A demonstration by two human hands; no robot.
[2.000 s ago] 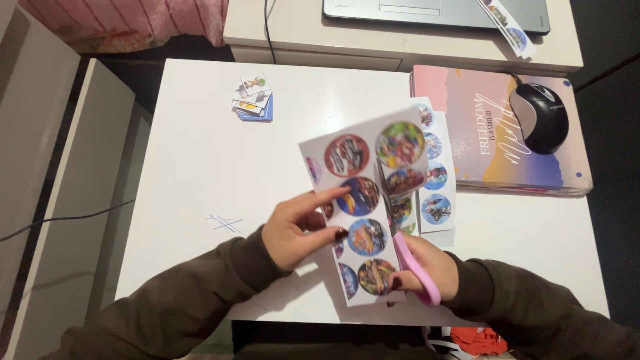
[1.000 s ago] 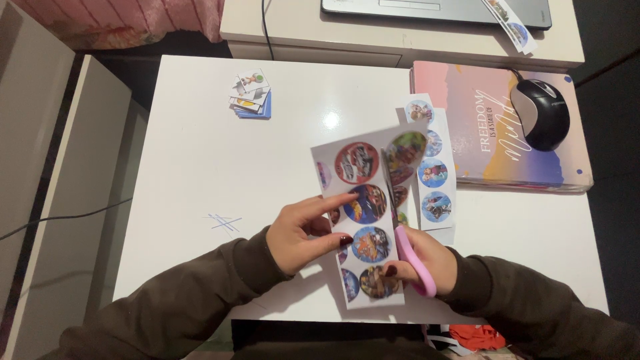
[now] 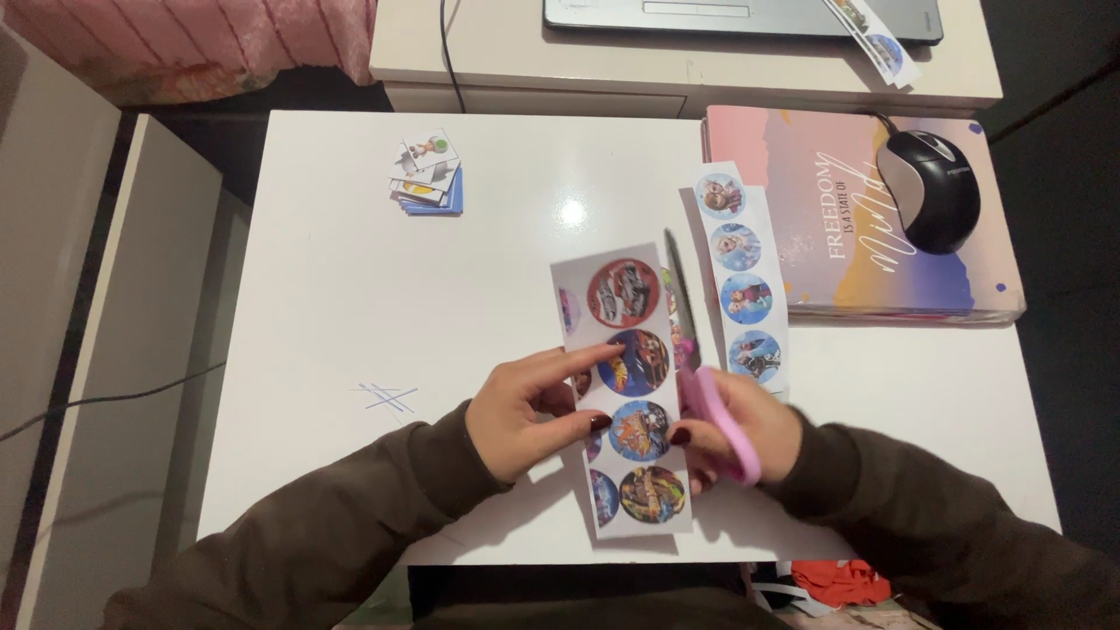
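Observation:
My left hand [image 3: 535,418] holds a white paper sheet printed with round colourful pictures [image 3: 637,429], index finger and thumb on its face. In my right hand [image 3: 754,427] is a pair of scissors with pink handles [image 3: 726,429]; the dark blades point up and away, just beside the sheet's right edge. My right thumb is at that edge too. Partly hidden behind the sheet and scissors is another printed piece [image 3: 672,302]; how it is held cannot be told. A strip with round blue pictures [image 3: 745,297] lies to the right, its lower end near my right hand.
A stack of small cards [image 3: 427,175] lies at the table's back left. Blue pen lines [image 3: 385,397] mark the white table [image 3: 350,289]. At the right, a black and grey mouse [image 3: 934,192] rests on a thick decorated notebook [image 3: 787,262]. Behind stands a laptop [image 3: 744,22] with narrow paper strips [image 3: 875,44].
The scissors stood in the sheet between two columns of pictures; the right-hand column has come away from the held sheet. The scissors are now beside its edge.

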